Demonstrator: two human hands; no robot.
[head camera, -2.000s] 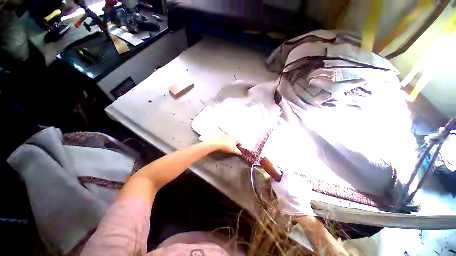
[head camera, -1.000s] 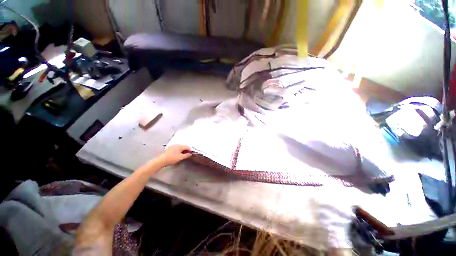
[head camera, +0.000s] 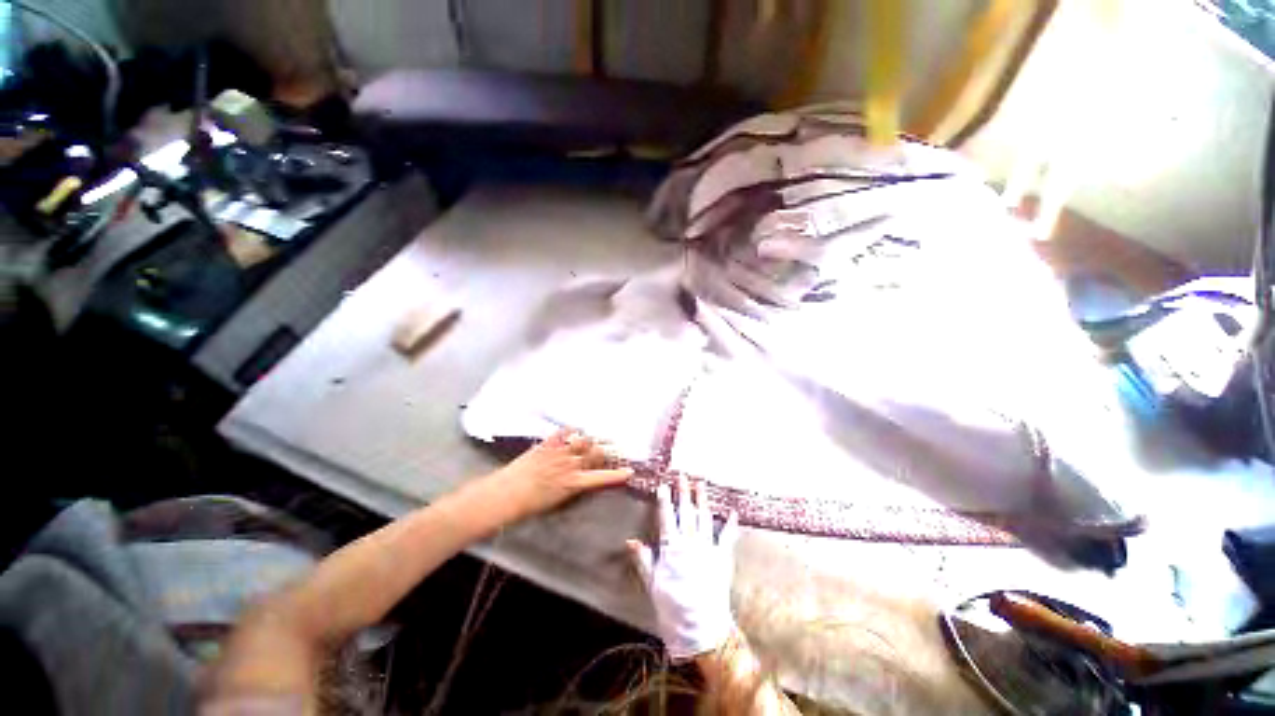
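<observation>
A pale garment piece (head camera: 839, 378) lies on the pressing table (head camera: 420, 406), partly washed out by glare. A reddish-brown speckled band (head camera: 839, 520) runs along its near edge, and a narrow reddish seam rises from it. My bare left hand (head camera: 566, 473) rests flat on the band's left part, fingers spread. My right hand (head camera: 692, 567), in a white glove, lies just right of it with its fingertips on the band, fingers apart. The iron, with an orange-brown handle (head camera: 1070, 623), stands at the table's near right, away from both hands.
A tan block (head camera: 425, 332) lies on the table at left. Crumpled dark-edged cloth (head camera: 783, 196) is heaped at the back. A long purple-brown cushion (head camera: 545, 105) is behind the table. Grey cloth (head camera: 84, 602) hangs low at left. A cluttered dark bench (head camera: 182, 280) stands at far left.
The iron went from my right hand to the table's right side. My gloved right hand has moved left onto the band. My left hand shifted from the cloth's left corner rightward along the edge.
</observation>
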